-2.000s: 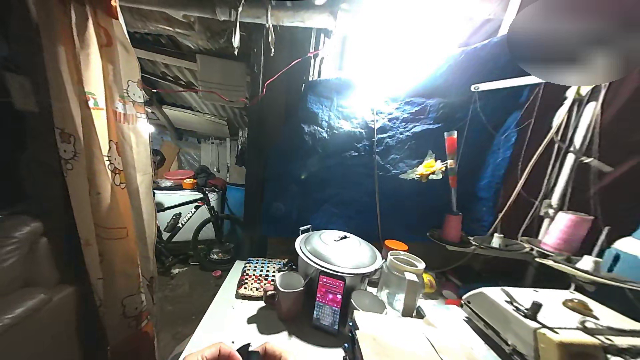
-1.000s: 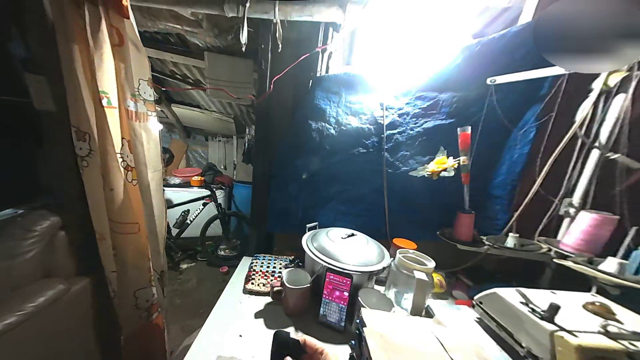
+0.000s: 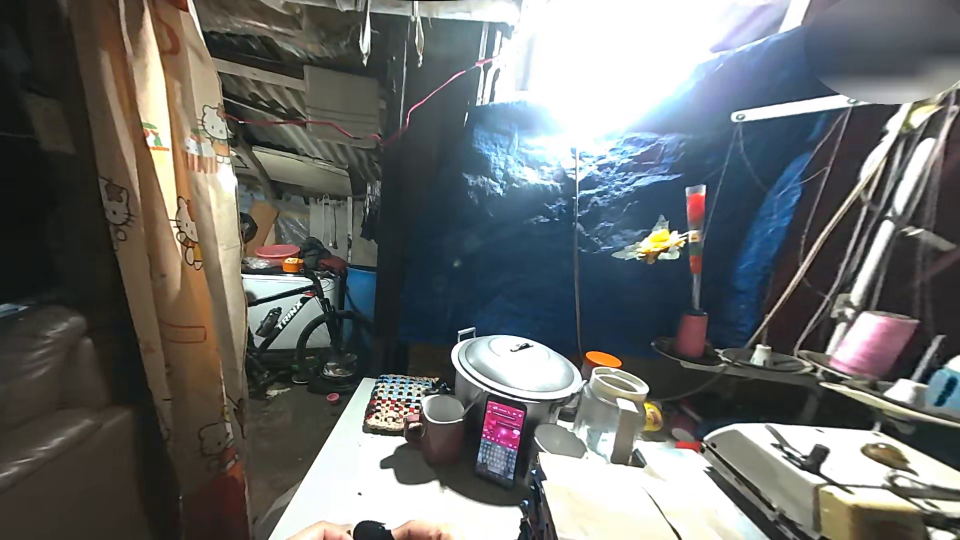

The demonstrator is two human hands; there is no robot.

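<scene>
At the bottom edge, my left hand and my right hand are only partly in view, with a small black object between them. The fingers of my right hand touch that object; my left fingertips are close against its other side. Beyond them on the white table stand a reddish-brown mug and a lit phone propped upright against a lidded metal pot. A woven multicolored mat lies left of the pot.
A clear pitcher and a bowl stand right of the phone, near papers. A sewing machine and thread cones are at the right. A patterned curtain hangs left; a bicycle stands behind.
The black object, held up by my right hand a second ago while my left hand was out of view, is now lower, between both hands.
</scene>
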